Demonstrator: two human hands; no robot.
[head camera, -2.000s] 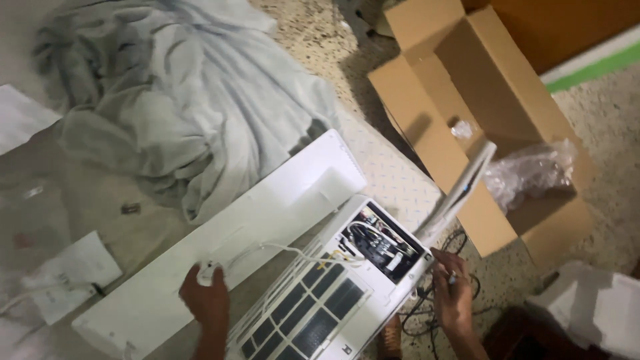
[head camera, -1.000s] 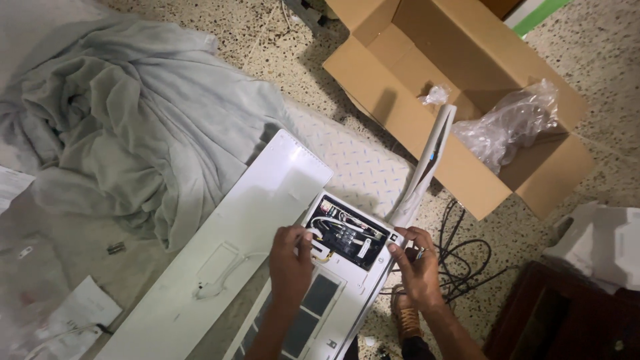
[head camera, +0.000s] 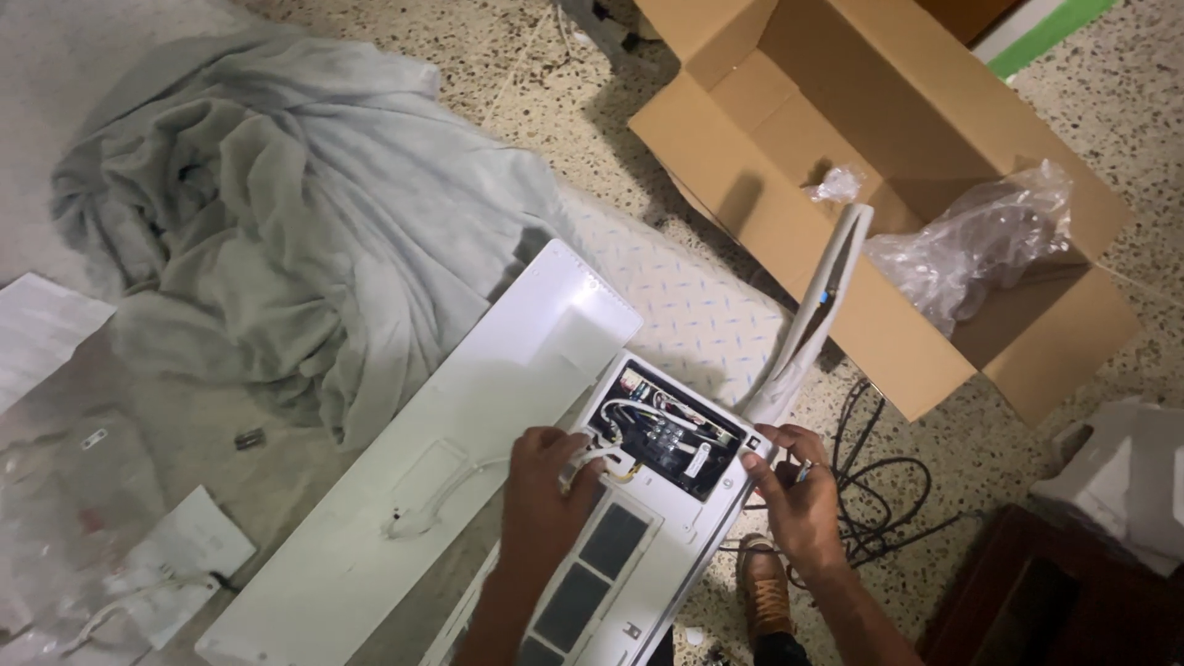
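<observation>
The white indoor unit of a split air conditioner (head camera: 680, 546) lies with its wiring compartment (head camera: 661, 430) uncovered, showing wires and a terminal block. My left hand (head camera: 550, 486) holds a white cable (head camera: 606, 453) at the compartment's left edge, with its fingertips close together. My right hand (head camera: 795, 486) grips the unit's corner, thumb on top and fingers at the side. Beside the unit lies its long white front panel (head camera: 444, 416), with a thin white cable running across it. Wrapped pipes (head camera: 800, 342) stick out behind the unit toward the box. Dark filter grids (head camera: 592, 573) show below my left hand.
An open cardboard box (head camera: 832, 314) holds clear plastic wrap (head camera: 980, 240). A grey blanket (head camera: 277, 213) lies on the patterned mattress (head camera: 675, 296). Black cable (head camera: 888, 472) coils on the speckled floor near a brown shoe (head camera: 766, 592). Papers (head camera: 185, 564) and plastic bags lie at left.
My left hand has moved from above the front panel to the wiring compartment's edge, where it holds the white cable. My right hand stays at the unit's corner.
</observation>
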